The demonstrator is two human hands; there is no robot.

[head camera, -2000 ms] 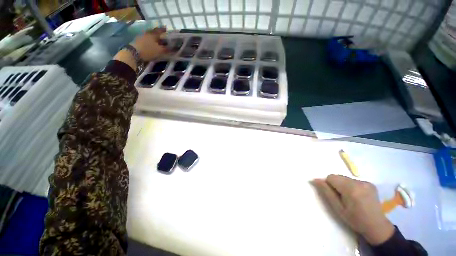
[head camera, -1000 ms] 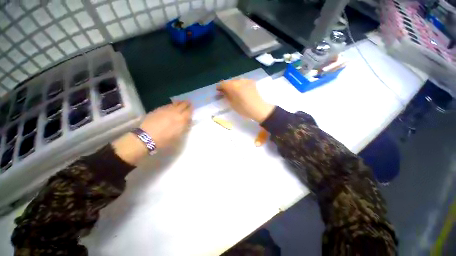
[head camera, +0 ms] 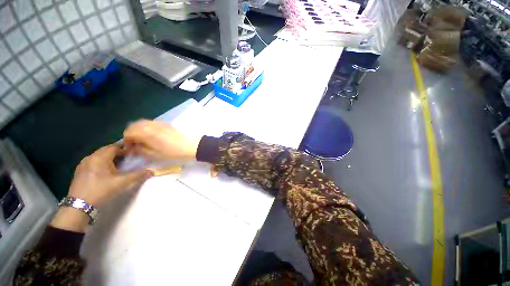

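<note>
My left hand [head camera: 100, 179], with a metal watch on the wrist, is at the left over the back edge of the white bench top [head camera: 190, 223]. My right hand [head camera: 156, 139] is beside it, blurred, with its fingers bent down close to my left fingers. Something pale lies between the hands; it is too blurred to name. The translucent sheet [head camera: 182, 111] shows behind my right hand. The slim yellow tool [head camera: 166, 170] lies beside my left fingertips. A bit of the orange-handled tool [head camera: 214, 172] shows below my right sleeve. Whether either hand grips something is unclear.
The white foam tray [head camera: 33, 184] with dark watches is cut off at the left. The blue parts box [head camera: 239, 95] with clear bottles stands at the bench's back right. A dark blue bin [head camera: 89, 81] is on the green mat. A round blue stool [head camera: 330, 134] stands right of the bench.
The view has swung right from the tray and the two loose watches. My left hand has left the tray, and both hands have come close together by the translucent sheet.
</note>
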